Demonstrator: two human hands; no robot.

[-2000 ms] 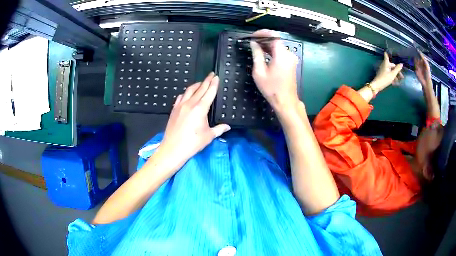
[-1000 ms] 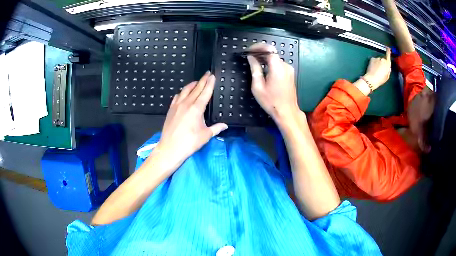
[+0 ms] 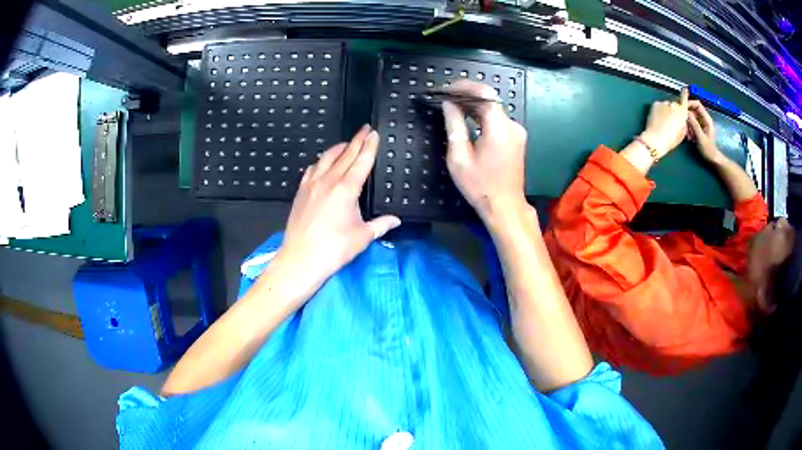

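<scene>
Two black component trays with rows of pale dots lie side by side, the left tray and the right tray. My left hand lies with fingers together and thumb apart at the left edge of the right tray, holding nothing visible. My right hand is over the right tray and pinches thin dark tweezers, whose tip points left over the upper pockets. The hand hides pockets in the tray's middle and right. Whether the tip holds a component cannot be told.
Metal rails run beyond the trays, with a yellow strip at their edge. A person in orange works at the right beside a blue bar. At the left are a clipboard with papers and a blue stool.
My right hand has moved slightly toward me and the tweezers sit lower over the tray than at first. My left hand stays at the tray edge. The orange-clad person's hands have moved together.
</scene>
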